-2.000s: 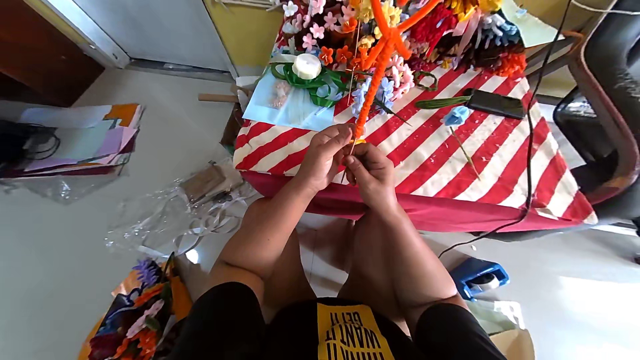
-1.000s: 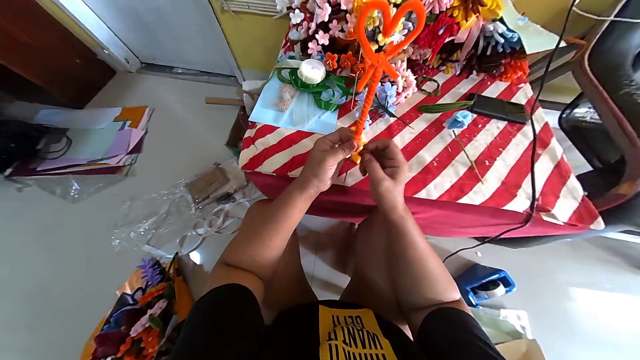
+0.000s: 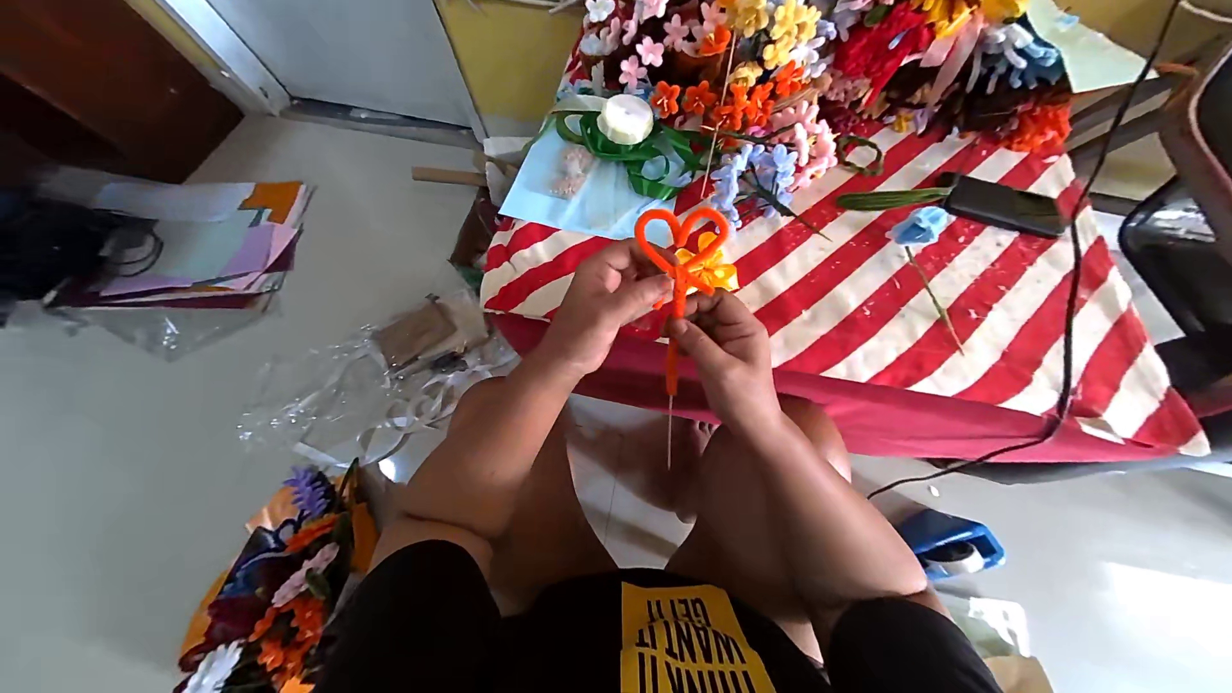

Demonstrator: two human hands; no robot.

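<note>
An orange pipe-cleaner heart on a stem (image 3: pixel 680 226) stands between my hands, its loops up and a thin bare wire (image 3: pixel 670 433) extending below the wrapped stem. My left hand (image 3: pixel 616 298) pinches it near the base of the heart, partly covering the left loop. Lower down, my right hand (image 3: pixel 724 351) has thumb and fingers closed on the orange stem. A yellow-orange ribbon bow (image 3: pixel 707 263) shows just behind the heart; whether it is attached cannot be told.
The table with a red-and-white striped cloth (image 3: pixel 847 318) holds pipe-cleaner flowers (image 3: pixel 741 96), green ribbon (image 3: pixel 664 164), a white ribbon roll (image 3: pixel 626 119), a phone (image 3: pixel 1004 205) and a blue flower (image 3: pixel 921 226). A black cable (image 3: pixel 1070 318) crosses its right side. A bouquet (image 3: pixel 289 597) and a blue tape dispenser (image 3: pixel 948 547) are on the floor.
The orange heart has come down toward me and is now upright between my hands. My left hand has moved up from the stem's lower end to the heart's base.
</note>
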